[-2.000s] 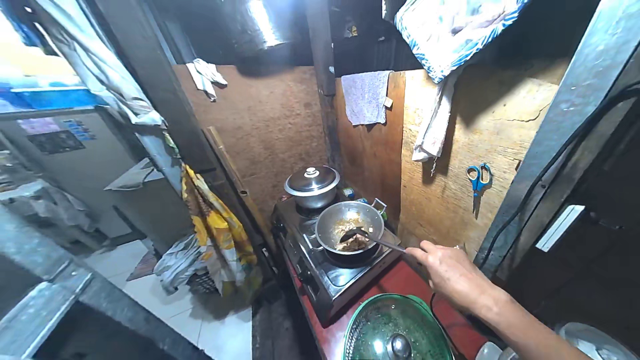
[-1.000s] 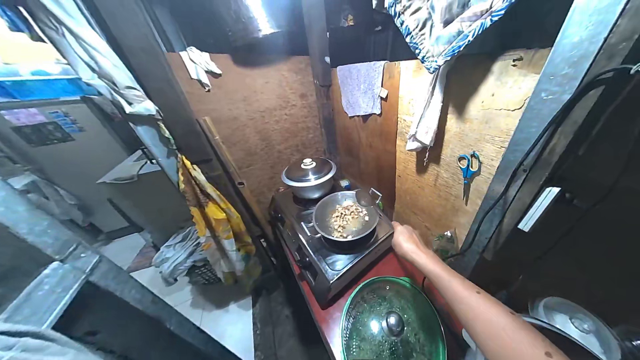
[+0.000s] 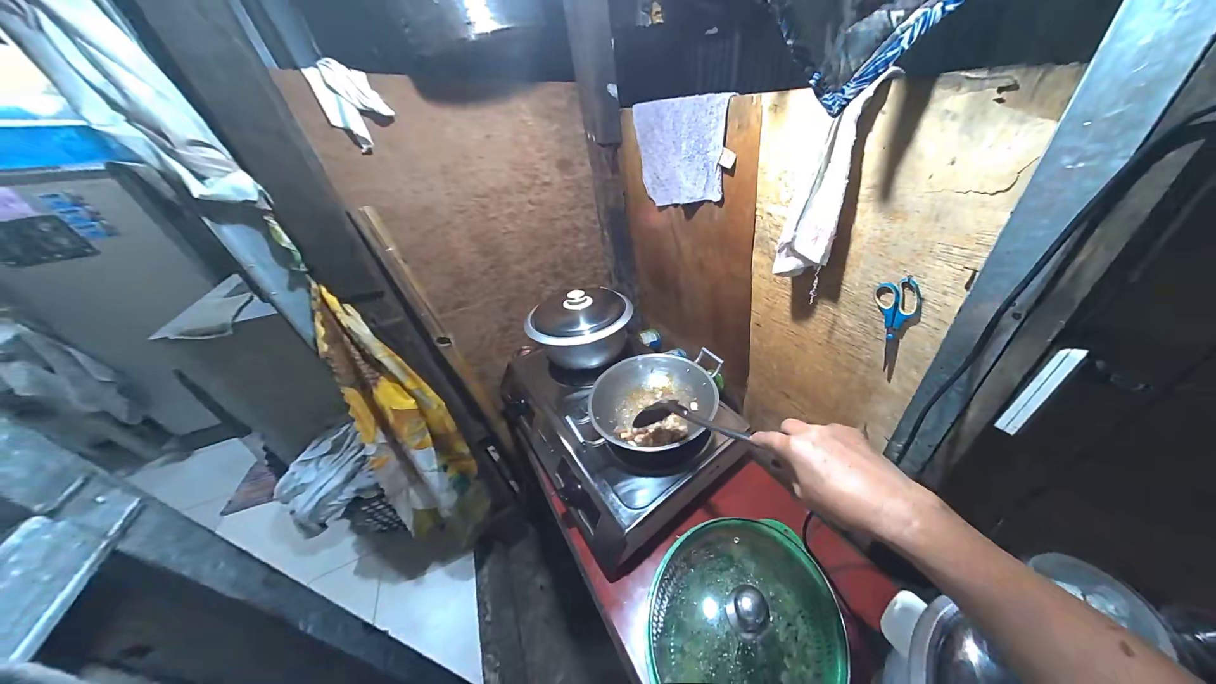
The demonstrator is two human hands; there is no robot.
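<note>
My right hand (image 3: 826, 465) is closed around the handle of a dark cooking spatula (image 3: 708, 420). The tool's blade rests among browned food pieces (image 3: 655, 433) in a metal wok (image 3: 700, 380). That wok sits on the nearer burner of a two-burner gas stove (image 3: 646, 496). Behind it, on the other burner, is a lidded metal pot (image 3: 579, 328). My left hand is out of view.
A green basket (image 3: 662, 567) under a glass lid (image 3: 722, 598) stands on the red tabletop (image 3: 622, 608), near my forearm. Blue-handled scissors (image 3: 891, 309) and cloths (image 3: 684, 147) hang on the wooden walls. Metal containers (image 3: 959, 636) are at lower right. A yellow patterned cloth (image 3: 399, 408) hangs left.
One second ago the spatula's head was up at the wok's right rim; now it is down in the food. My right hand remains on the handle side.
</note>
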